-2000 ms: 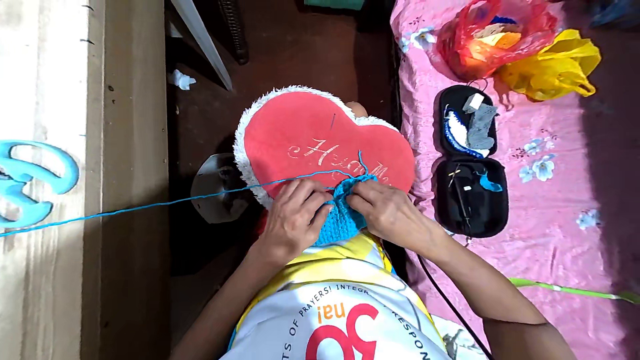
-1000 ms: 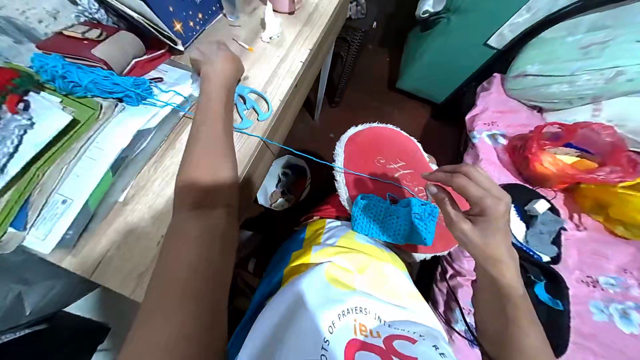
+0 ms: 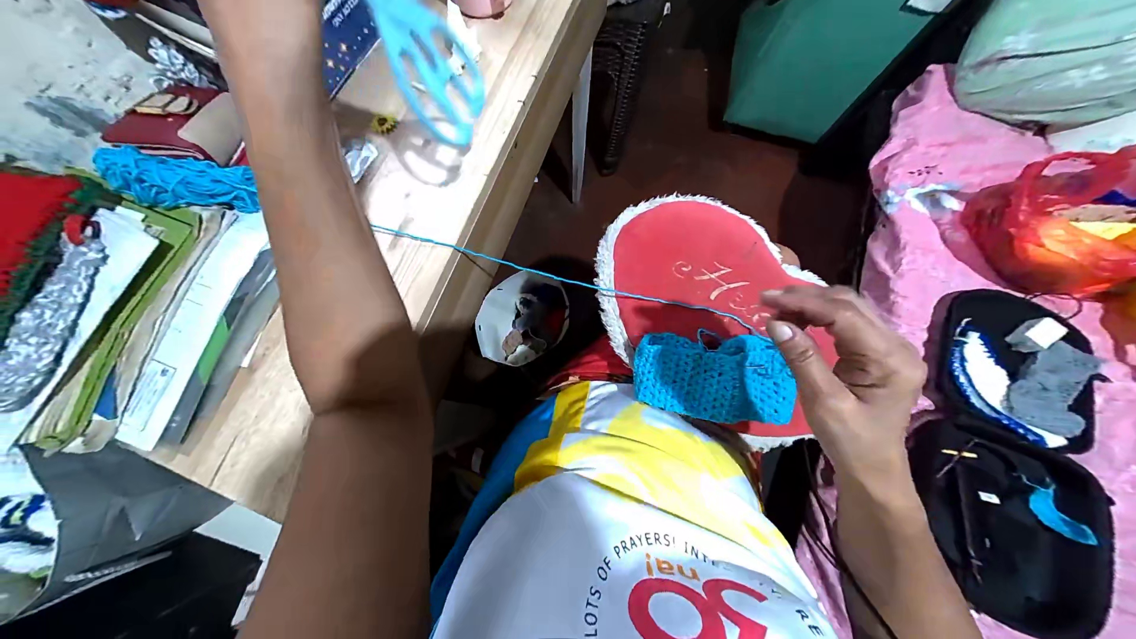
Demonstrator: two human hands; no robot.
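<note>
My left forearm reaches up over the wooden desk, and the hand itself is cut off by the top edge. Close to it, light-blue-handled scissors [image 3: 435, 75] appear raised above the desk, casting a shadow; what holds them is out of view. My right hand [image 3: 852, 359] has thumb and fingers apart, beside a blue crocheted piece [image 3: 714, 377] resting on a red heart-shaped cushion [image 3: 679, 244] with white fluffy trim. Blue yarn [image 3: 532, 271] runs from the piece across to the desk, passing behind my left forearm. A blue yarn skein [image 3: 177, 177] lies at the desk's far left.
Papers and folders [image 3: 191, 328] cover the desk's left part. A bin [image 3: 522, 319] stands between desk and cushion. On the pink floral cloth at right are an open black zip case [image 3: 1021, 524] with crochet items and a red plastic bag [image 3: 1047, 222]. A green box [image 3: 799, 71] stands behind.
Both hands were at the crocheted piece; the left has moved away over the desk. The scissors, lying on the desk before, are now raised. My right hand has opened. The view has swung left.
</note>
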